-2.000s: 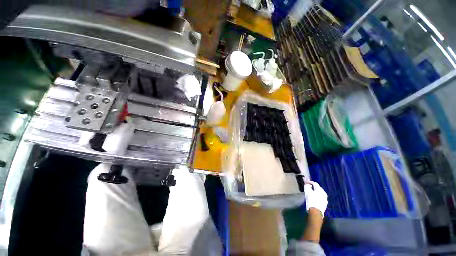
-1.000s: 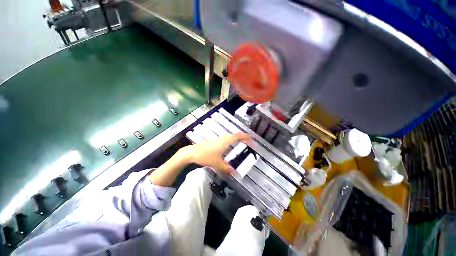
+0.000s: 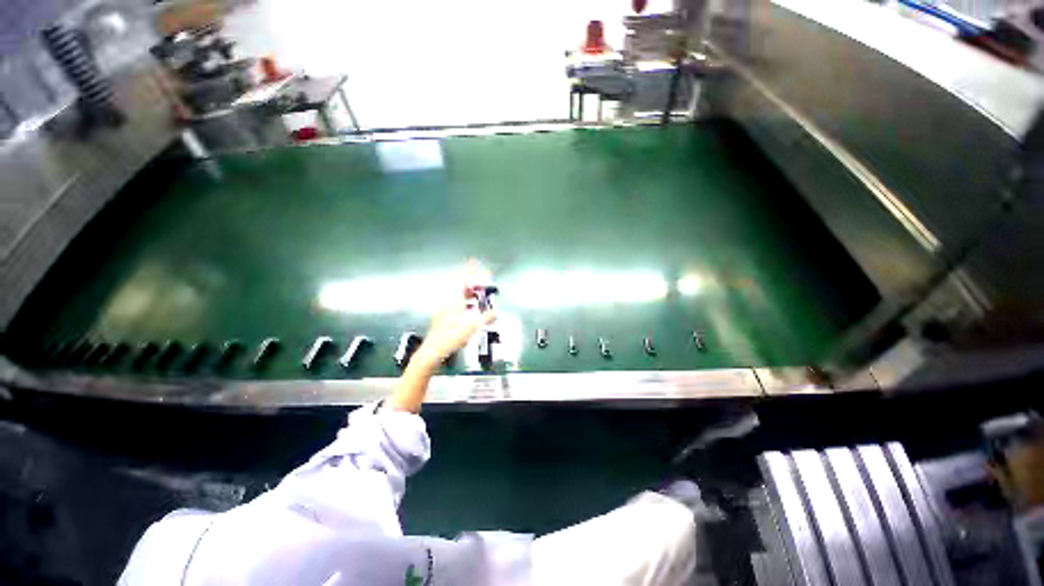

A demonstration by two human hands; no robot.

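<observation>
My left hand (image 3: 453, 326), bare, reaches over the green conveyor belt (image 3: 515, 206) near its metal edge. Its fingertips are on a small dark plastic part (image 3: 483, 298), blurred, partly covered by the fingers. Another black part (image 3: 488, 349) stands on the belt just under the fingers. More black parts (image 3: 356, 350) lie spaced in a row to the left, along the near edge. Several much smaller dark pieces (image 3: 574, 346) lie in line to the right. My right hand is not in view.
The slotted metal table (image 3: 853, 515) is at the lower right. A metal side wall (image 3: 870, 149) rises along the belt's right. The belt's near metal edge (image 3: 653, 386) runs across in front of my knees. Machines with an orange part (image 3: 594, 37) stand beyond the belt.
The view has turned left from the machine to the conveyor. My left hand has moved from the white fixture on the slotted table to over the belt.
</observation>
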